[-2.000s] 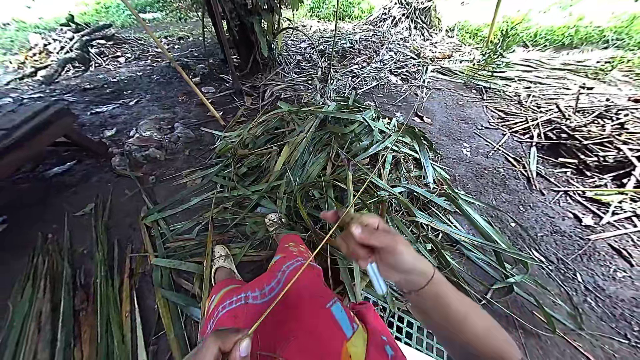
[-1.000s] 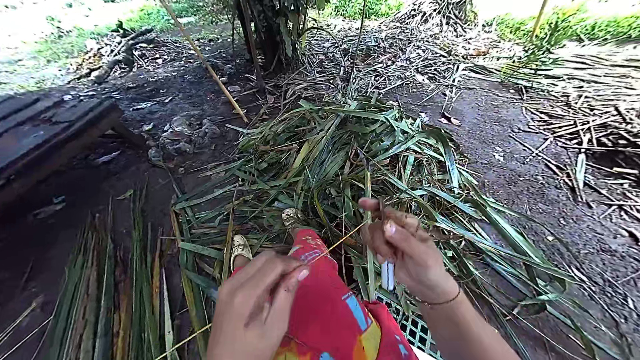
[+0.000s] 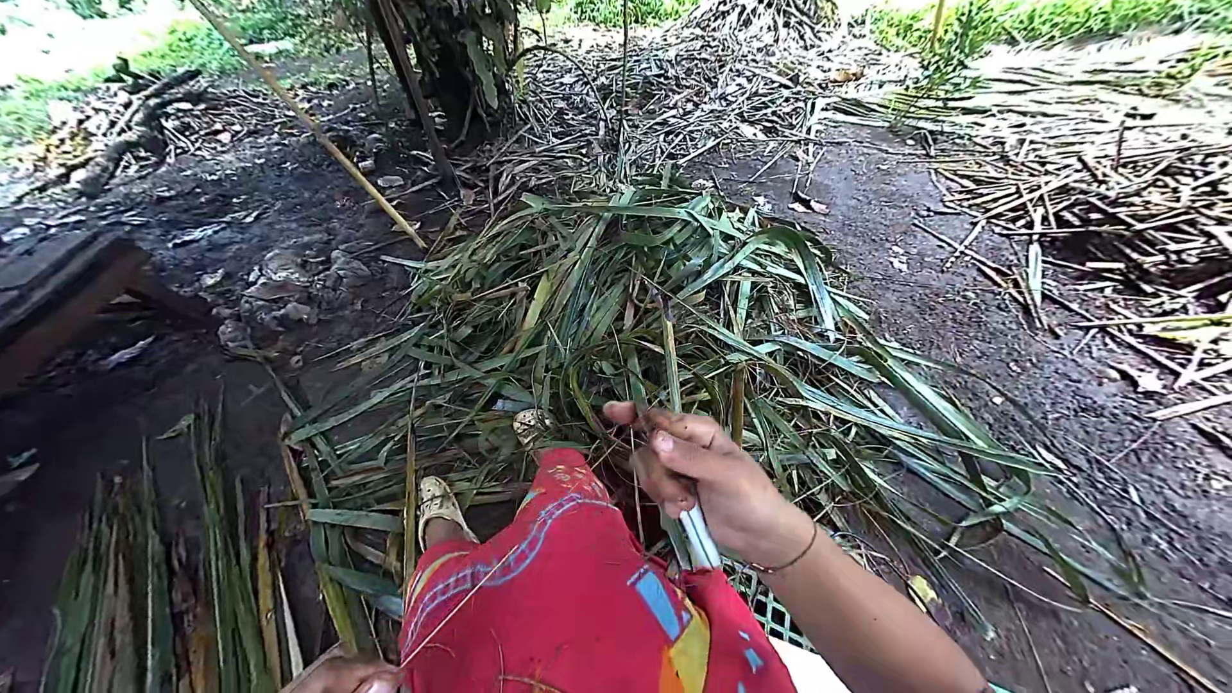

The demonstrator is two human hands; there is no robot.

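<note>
My right hand (image 3: 707, 481) is closed around a knife with a pale handle (image 3: 699, 539); its dark tip seems to rise above the fingers, beside a green leaf strip. A thin fibre hangs from those fingers. Low at the bottom edge, my left hand (image 3: 348, 671) is partly out of view and pinches a thin leaf fibre (image 3: 460, 606) that runs up across the red patterned cloth (image 3: 549, 616) over my lap. Beyond my hands lies a heap of long green leaf strips (image 3: 616, 289), around my light-coloured shoes (image 3: 439, 507).
More leaf strips (image 3: 115, 587) lie at the lower left, below a dark wooden bench (image 3: 58, 289). A bamboo pole (image 3: 318, 130) slants down near a tree trunk (image 3: 443, 67). Dry stalks (image 3: 1116, 192) cover ground at the right. A green plastic lattice (image 3: 770, 606) shows beside my lap.
My left hand was over my lap a second ago and is now at the bottom edge, lower and to the left. My right hand keeps hold of the knife.
</note>
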